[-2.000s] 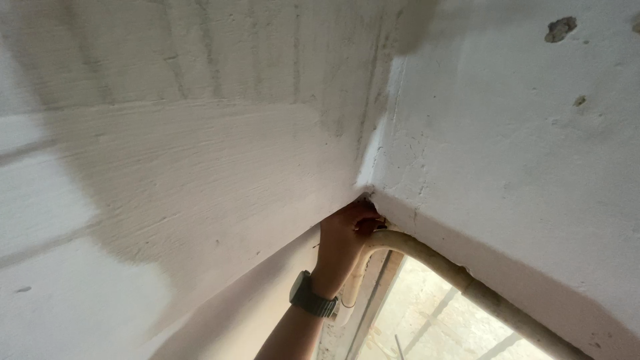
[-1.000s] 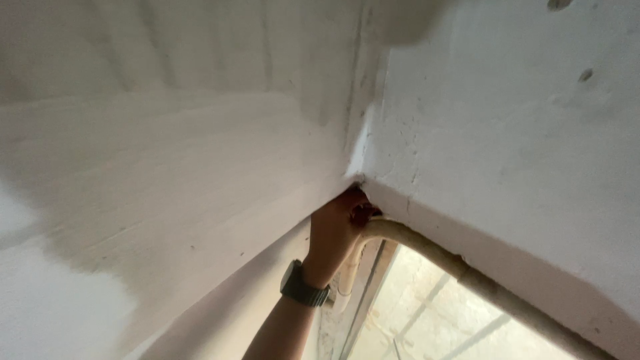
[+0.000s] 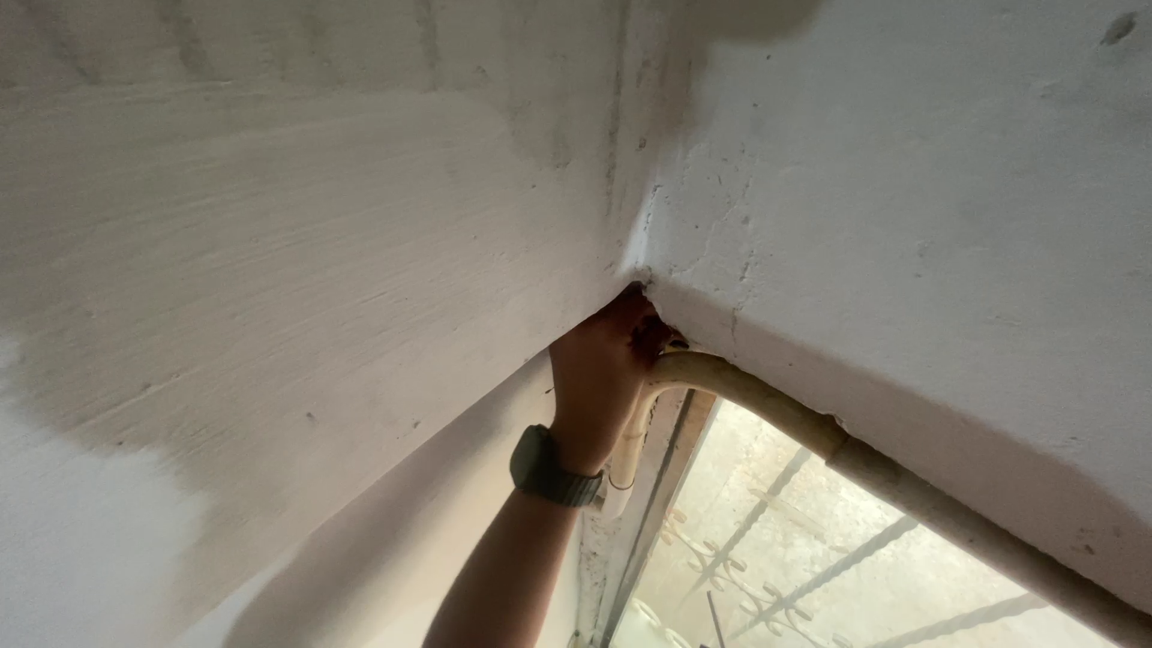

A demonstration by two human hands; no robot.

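My left hand (image 3: 603,369) is raised into the corner where the two plastered surfaces meet, just above the bend of a beige pipe (image 3: 774,400). A dark watch (image 3: 549,472) is on its wrist. The fingers are in deep shadow and partly hidden by the wall edge, so what they hold, if anything, cannot be told. Beside them is a small yellow and dark thing (image 3: 675,345), too small to name. My right hand is out of view.
A plastered surface (image 3: 315,270) with damp-looking patches slopes at the left; a pale wall (image 3: 918,207) with pits stands at the right. Below the pipe, a window (image 3: 765,504) shows twisted bars and scrollwork. A second pipe length (image 3: 627,450) runs down beside my wrist.
My left hand stays in the same corner above the pipe bend, with its wrist a little more upright than two seconds ago. The view has shifted slightly.
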